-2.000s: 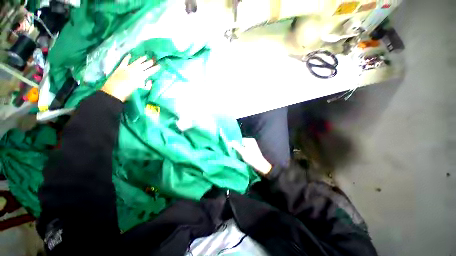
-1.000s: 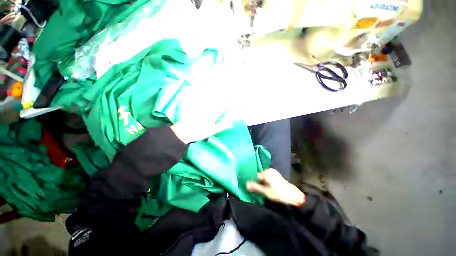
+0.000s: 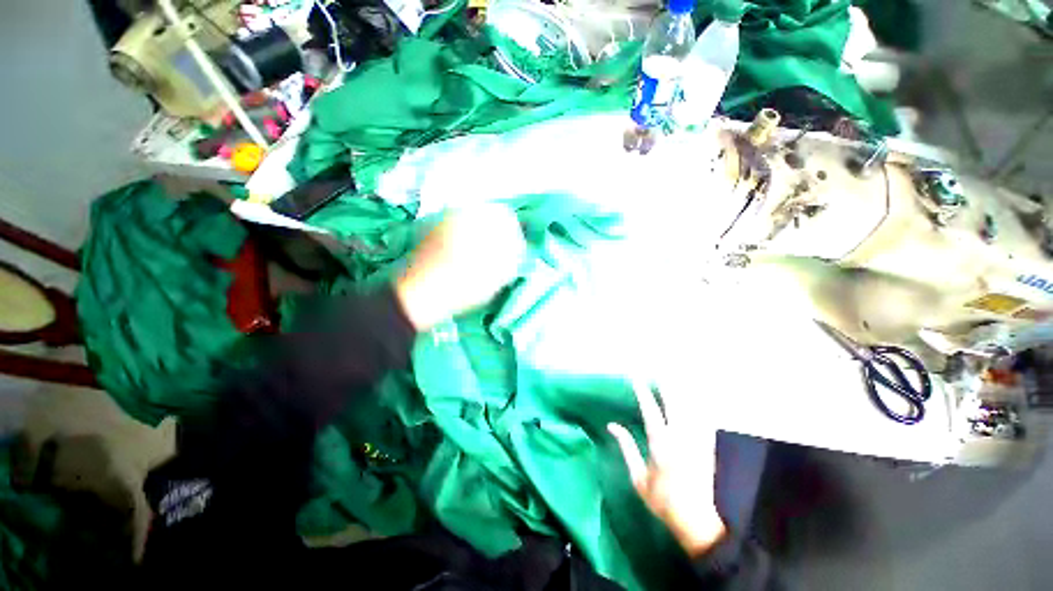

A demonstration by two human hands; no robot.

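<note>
A bright green garment piece [image 3: 468,375] lies bunched from the white table down over its front edge to my lap; part of it is washed out by glare. My left hand [image 3: 462,263] is on the cloth at the left, blurred; whether its fingers hold the cloth cannot be told. My right hand [image 3: 676,473] lies at the cloth's right side near the table edge, fingers spread. The sewing machine [image 3: 854,214] stands at the back right; its needle area is hard to make out. Black-handled scissors [image 3: 895,383] lie on the table at the right.
A water bottle [image 3: 661,75] stands behind the machine's left end. More green cloth [image 3: 393,98] lies at the back left, beside a flat black oblong [image 3: 312,196]. A green pile [image 3: 156,306] hangs at the far left by a red frame. Small metal parts [image 3: 991,410] lie at the table's right end.
The view has swung, so the table and machine sit lower and more of the back shows. My left hand has moved up and away over the cloth; my right hand has opened its fingers near the edge.
</note>
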